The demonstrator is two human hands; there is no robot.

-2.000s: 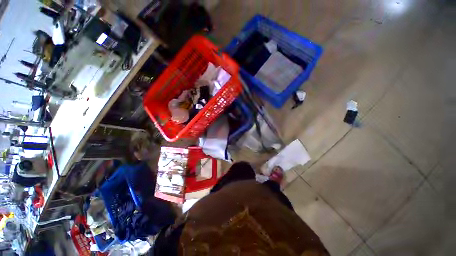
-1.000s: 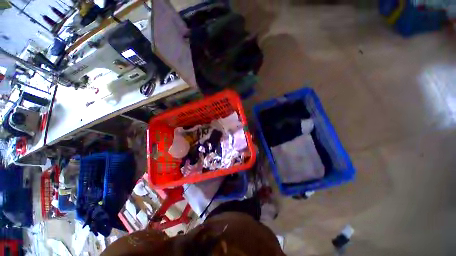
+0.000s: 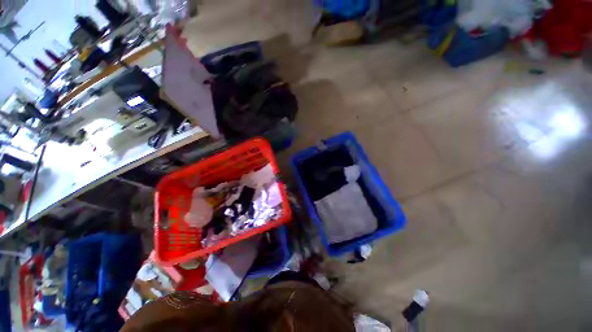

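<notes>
Neither of my hands is in the picture. A red crate (image 3: 170, 249) lies nearest in front of me, left of centre, with white, black and yellowish scraps in it. A blue crate (image 3: 394, 217) stands on the floor to its right, holding dark cloth (image 3: 324, 174) and a folded pale grey cloth (image 3: 347, 217). My brown clothing (image 3: 259, 312) fills the bottom edge.
A white sewing table (image 3: 84, 163) with a sewing machine (image 3: 104, 107) runs along the left. Another blue crate (image 3: 100, 259) holds dark cloth at lower left. A dark cloth pile (image 3: 259, 100) stands beyond the red crate. Scraps (image 3: 415, 306) lie on the tiled floor.
The view has shifted, so the crates now sit further left. More floor, with blue and red bundles, shows at the top right. No hand has appeared.
</notes>
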